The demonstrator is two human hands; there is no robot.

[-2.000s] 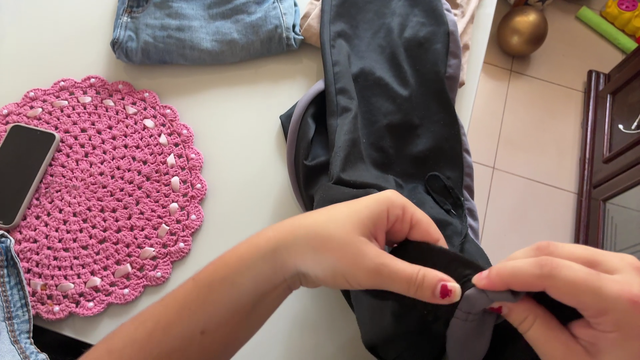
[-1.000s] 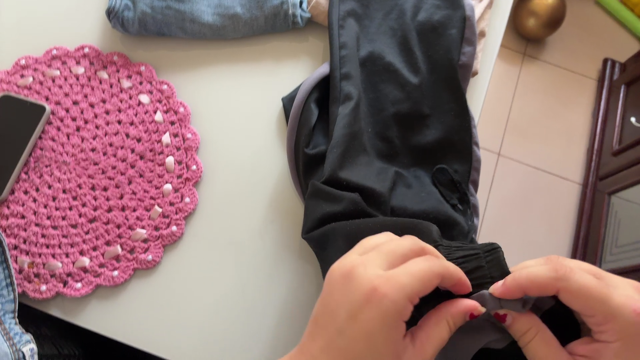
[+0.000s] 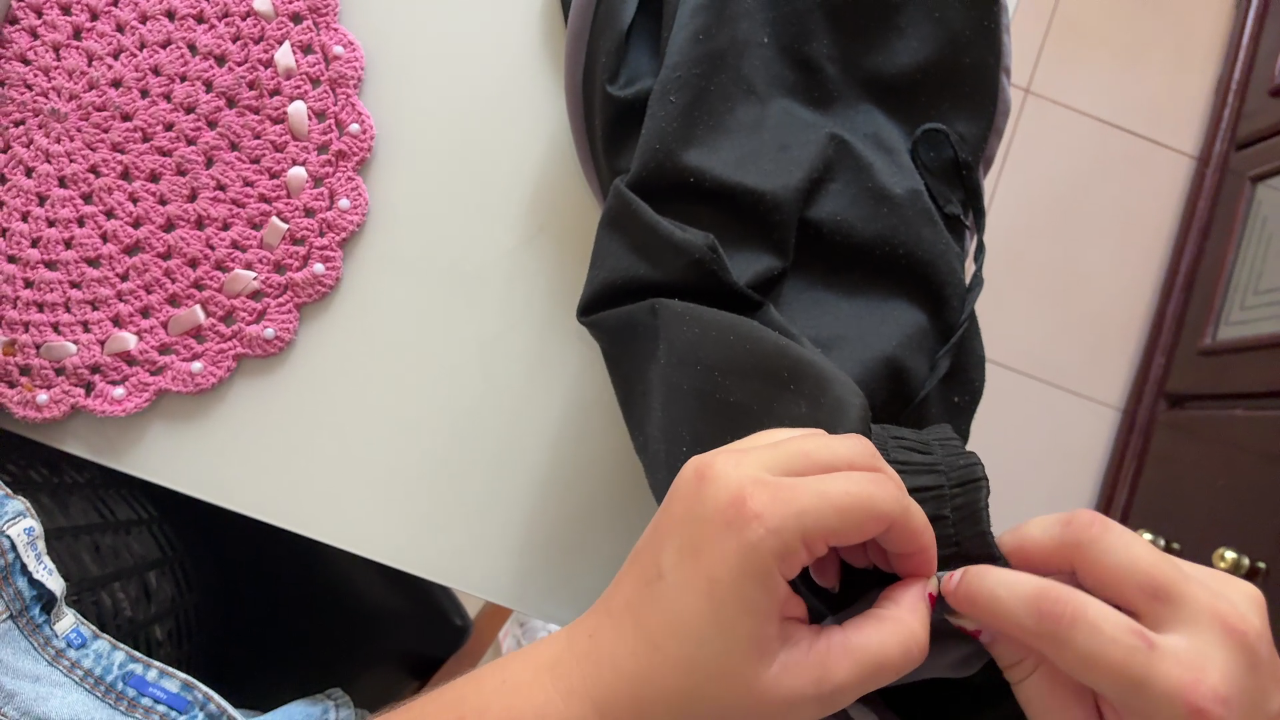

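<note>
A black garment (image 3: 800, 230) with grey trim and a gathered elastic waistband (image 3: 940, 490) lies over the table's right side, its near end hanging past the edge. My left hand (image 3: 790, 560) pinches grey and black fabric just below the waistband between thumb and index finger. Close beside it, my right hand (image 3: 1120, 610) pinches the same bit of fabric, the fingertips of both hands nearly touching. A thin black cord (image 3: 975, 270) trails along the garment's right side. What exactly lies between the fingertips is hidden.
The pale table (image 3: 450, 300) carries a round pink crocheted mat (image 3: 170, 190) with ribbon at the left. Blue jeans (image 3: 100, 660) lie at the lower left by a black woven basket or chair (image 3: 200, 580). A dark wooden cabinet (image 3: 1220, 420) stands on the tiled floor (image 3: 1100, 230) at the right.
Compared with the oldest frame, the gathered waistband now shows above my fingers and both hands have come together on the fabric. The view has shifted closer to the garment.
</note>
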